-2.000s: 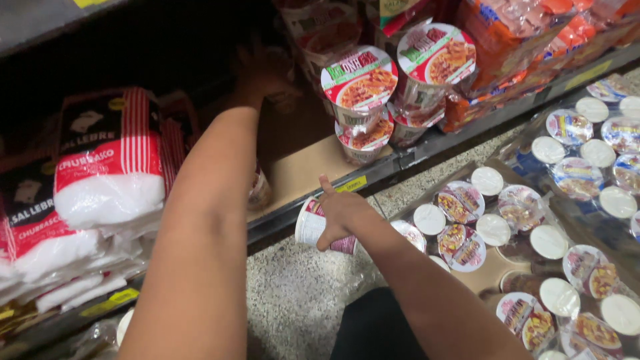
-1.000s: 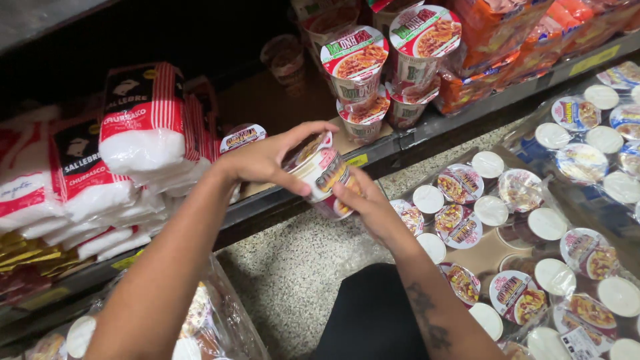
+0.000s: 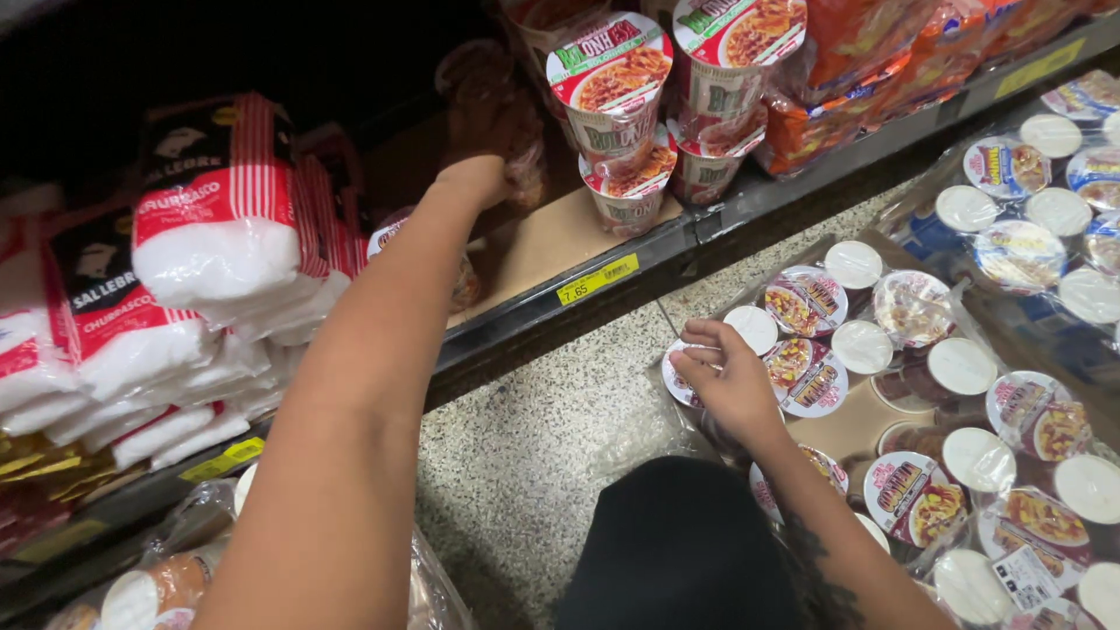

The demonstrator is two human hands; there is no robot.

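Note:
My left hand (image 3: pixel 481 140) reaches into the dark of the lower shelf, at an instant noodle cup (image 3: pixel 525 171); its fingers are blurred in shadow, so the grip cannot be made out. Another noodle cup (image 3: pixel 464 284) stands near the shelf's front, partly behind my left forearm. To the right of the left hand are stacked cups with red and green lids (image 3: pixel 611 70). My right hand (image 3: pixel 722 376) holds nothing, its fingers loosely curled and apart, above the edge of a plastic-wrapped tray of noodle cups (image 3: pixel 805 302) on the floor.
Red and white salt bags (image 3: pixel 214 210) are piled left on the shelf. Orange packets (image 3: pixel 862 87) lie at the upper right. The black shelf edge (image 3: pixel 490 328) bears a yellow price tag (image 3: pixel 598 280). More wrapped cups (image 3: pixel 1019 254) stand at right and lower left, around the speckled floor (image 3: pixel 516 455).
A second ago both hands held a noodle cup in front of the shelf. My left hand has since moved back into the shelf, and my right hand has let go and moved right.

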